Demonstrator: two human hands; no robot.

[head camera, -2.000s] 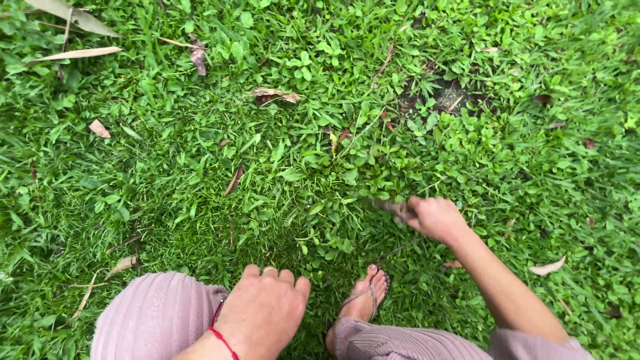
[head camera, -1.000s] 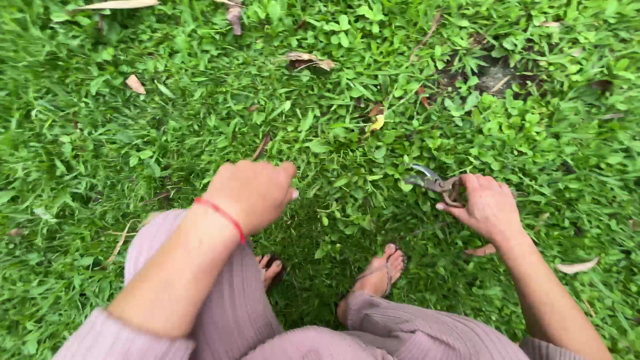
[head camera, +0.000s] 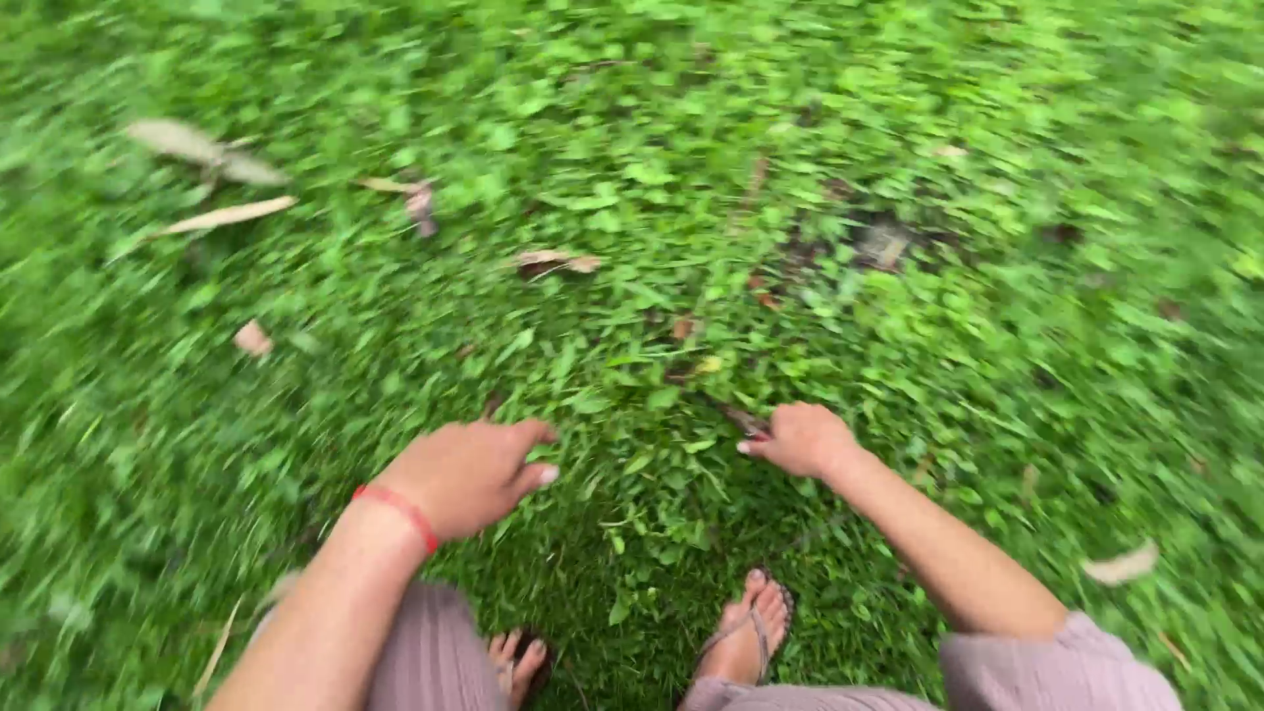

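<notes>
My right hand [head camera: 808, 439] grips a pair of hand pruners [head camera: 743, 421], right of centre and low over the green plants. Their blades point up and left into the leaves, and blur hides whether the blades are parted. My left hand [head camera: 476, 476], with a red string round its wrist, hovers left of centre over the grass [head camera: 573, 395]. Its thumb and index finger are apart with nothing seen between them. A small yellow leaf [head camera: 708, 365] lies just above the pruners' tip.
Dry leaves [head camera: 222, 213] lie at the upper left, and a curled brown leaf [head camera: 555, 262] near the upper middle. A bare dark patch of soil [head camera: 882, 242] shows at the upper right. My sandalled feet [head camera: 748, 632] stand at the bottom.
My right hand has moved left with the pruners, toward the plants between my hands. The left hand, resting by my knee in the oldest frame, is now out over the grass.
</notes>
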